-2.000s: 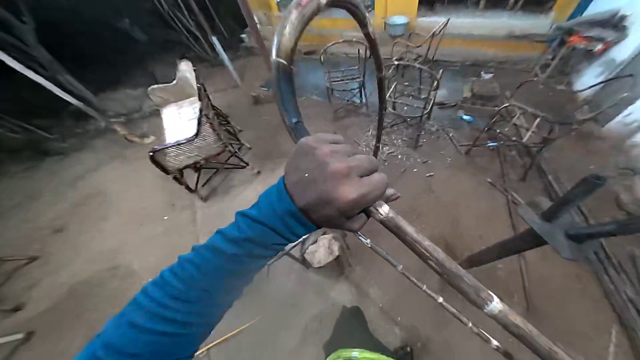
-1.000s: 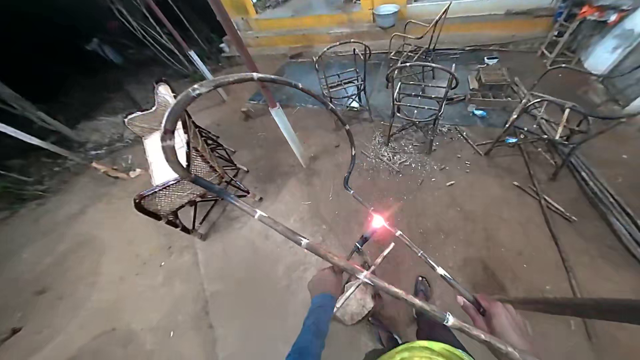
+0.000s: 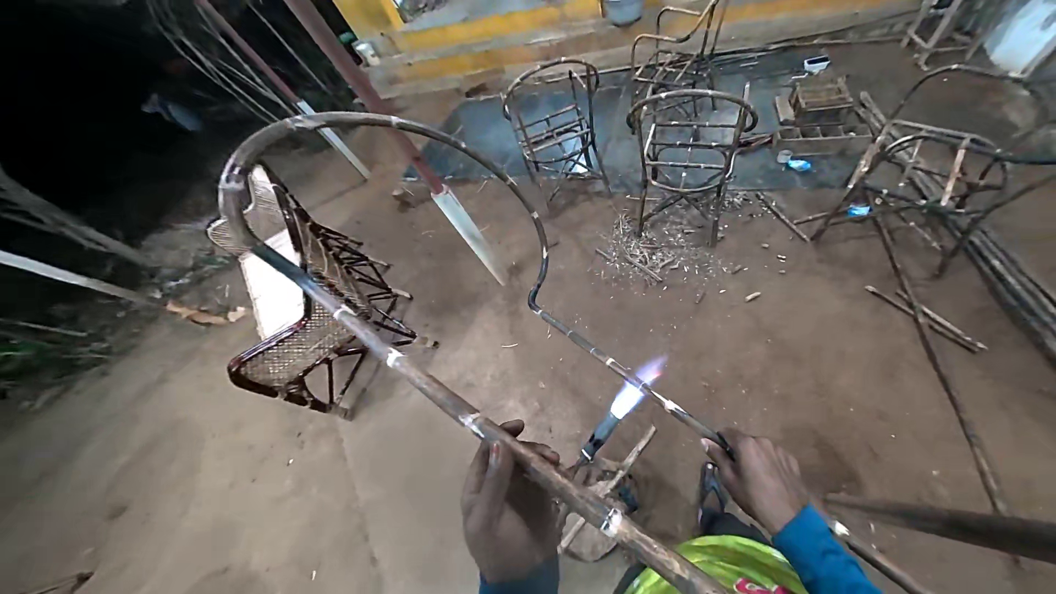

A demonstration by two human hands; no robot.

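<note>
A long cane pole (image 3: pixel 429 388), bent into a large loop at its far end, spans the view. My left hand (image 3: pixel 513 495) has its fingers and thumb around the thicker left length of it. My right hand (image 3: pixel 763 478) grips the thinner right length. Between the hands a gas torch (image 3: pixel 601 435) stands pointing up, and its blue-white flame (image 3: pixel 631 398) licks the right length of the cane. Below the torch lie a stone (image 3: pixel 590 540) and a short stick (image 3: pixel 631 452), partly hidden by the pole and my left hand.
A woven cane chair (image 3: pixel 289 363) lies on the left. Several cane chair frames, one here (image 3: pixel 693 136), stand toward the yellow wall (image 3: pixel 495 29). A red and white post (image 3: pixel 462 223) rises beyond the loop. Cane poles (image 3: pixel 1011 272) lie at right, and a thick pole (image 3: pixel 940 520) reaches in at lower right.
The cane loop has turned from upright near one hand to spread out ahead, with both hands now on it. Since one second ago my left hand has come up onto the left length.
</note>
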